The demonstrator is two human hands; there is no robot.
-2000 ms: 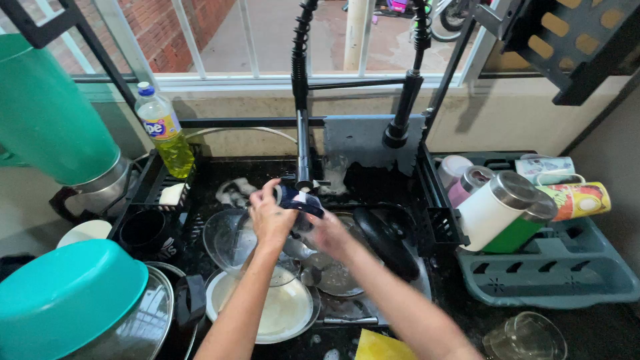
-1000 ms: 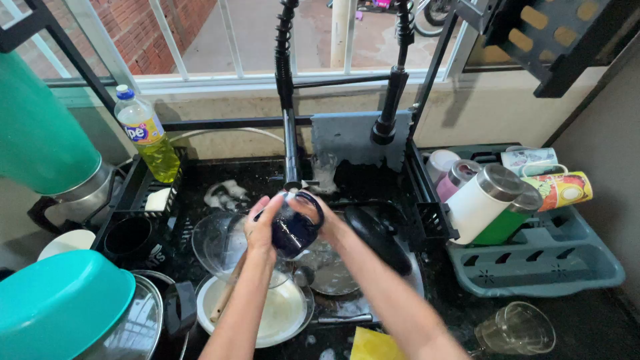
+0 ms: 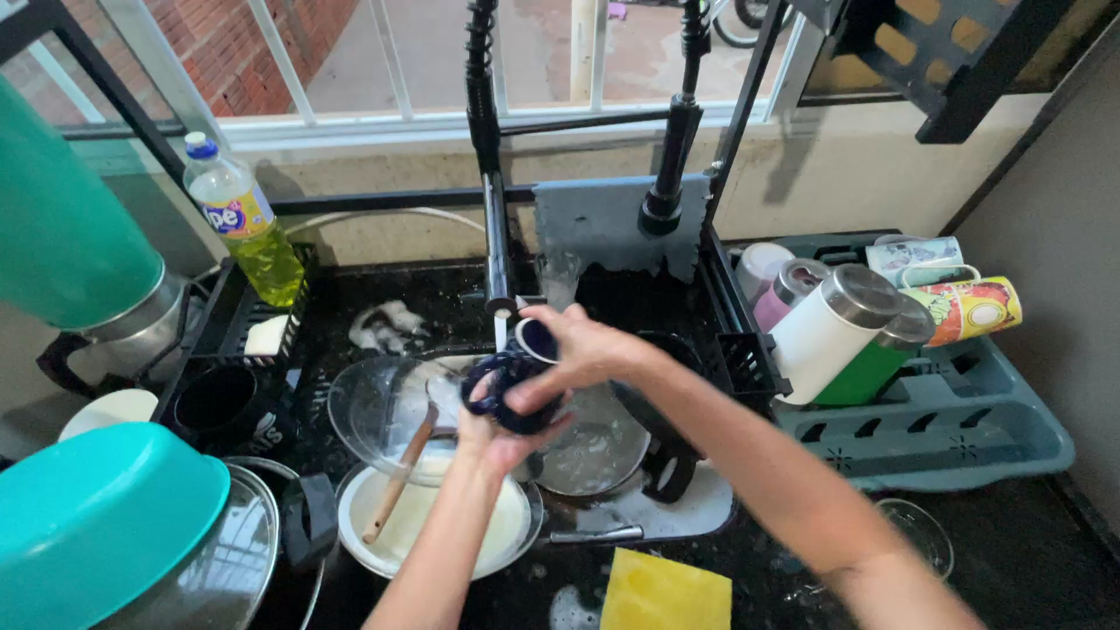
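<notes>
Just in front of the faucet's lower spout (image 3: 500,306), a dark blue mug (image 3: 516,385) is held over the sink. My left hand (image 3: 503,437) cups it from below on its left side. From the right, my right hand (image 3: 577,354) grips it near the rim, with the thumb across its body. Beneath them are a clear glass bowl (image 3: 363,411), a white bowl (image 3: 354,516) with a wooden-handled utensil (image 3: 402,477) lying across it, and a round, wet metal piece (image 3: 591,455). My hands partly hide the mug's shape.
A dish soap bottle (image 3: 249,232) stands in the black rack at left. Nearer are a teal basin (image 3: 105,516) and a glass lid (image 3: 232,560). At right, a grey drying rack (image 3: 989,420) holds bottles and mugs. A yellow cloth (image 3: 665,591) lies at the front edge, near a clear glass (image 3: 919,534).
The mug has been turned in my hands, from its side facing me to a tilt with its opening toward the upper right. My right hand has shifted over its rim.
</notes>
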